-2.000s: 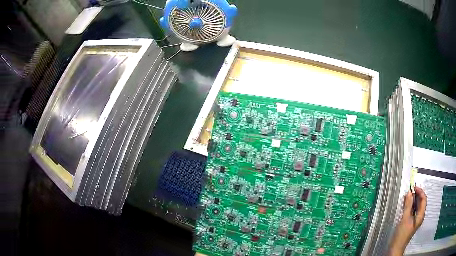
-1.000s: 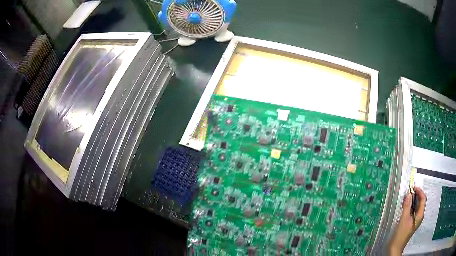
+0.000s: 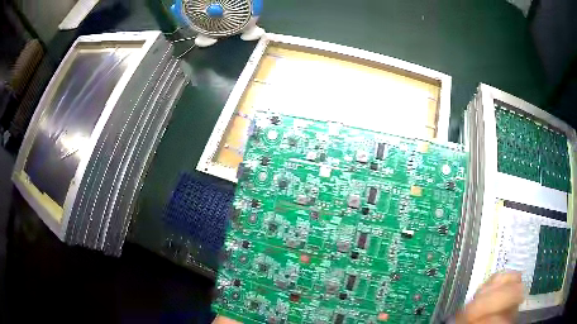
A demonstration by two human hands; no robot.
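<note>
A large green PCB panel with rows of small chips is held tilted up in front of me, over the lower part of a pale frame. Only a sliver of my left hand shows, at the panel's lower left corner; the rest is hidden or cut off. My right hand is blurred at the lower right, over the framed stack and the lower edge of a printed sheet. Whether it holds anything cannot be made out.
Stacked frames with a shiny grey centre stand at left. A blue-white fan is at the back. A dark blue textured mat lies left of the panel. Stacked frames with smaller green boards stand at right.
The view has shifted, so the bench things sit further left and higher. My right hand has moved down and left from the sheet's edge and blurred; the dark thin tool in it no longer shows.
</note>
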